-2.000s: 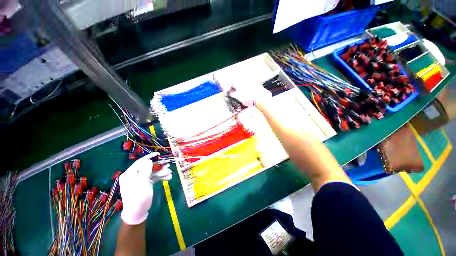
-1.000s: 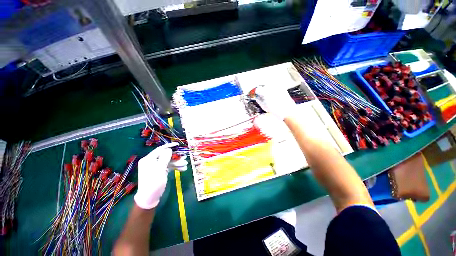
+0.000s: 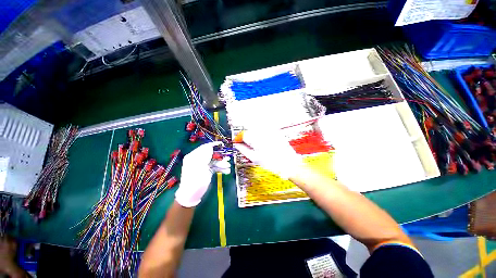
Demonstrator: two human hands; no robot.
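My left hand (image 3: 194, 175), in a white glove, holds a small red connector housing (image 3: 218, 156) at its fingertips, left of the wire tray (image 3: 429, 153). My right hand (image 3: 269, 153), gloved with an orange cover on one fingertip, is over the tray's left side, its fingertips close to the left hand's. Whether it pinches a wire is too small to tell. The tray holds blue wires (image 3: 266, 87), black wires (image 3: 356, 99), red wires (image 3: 311, 143) and yellow wires (image 3: 272, 184); the right hand partly covers the red and yellow ones.
A harness pile (image 3: 122, 209) lies left of the yellow tape (image 3: 221, 212). A small bunch (image 3: 200, 117) lies by the metal post (image 3: 182, 51). More harnesses (image 3: 451, 127) and a blue connector bin (image 3: 472, 98) are right. A vented metal box (image 3: 23, 146) stands far left.
My right hand has moved left from the tray's middle to beside my left hand, uncovering the black wires. The view has shifted left. My left hand still holds the connector.
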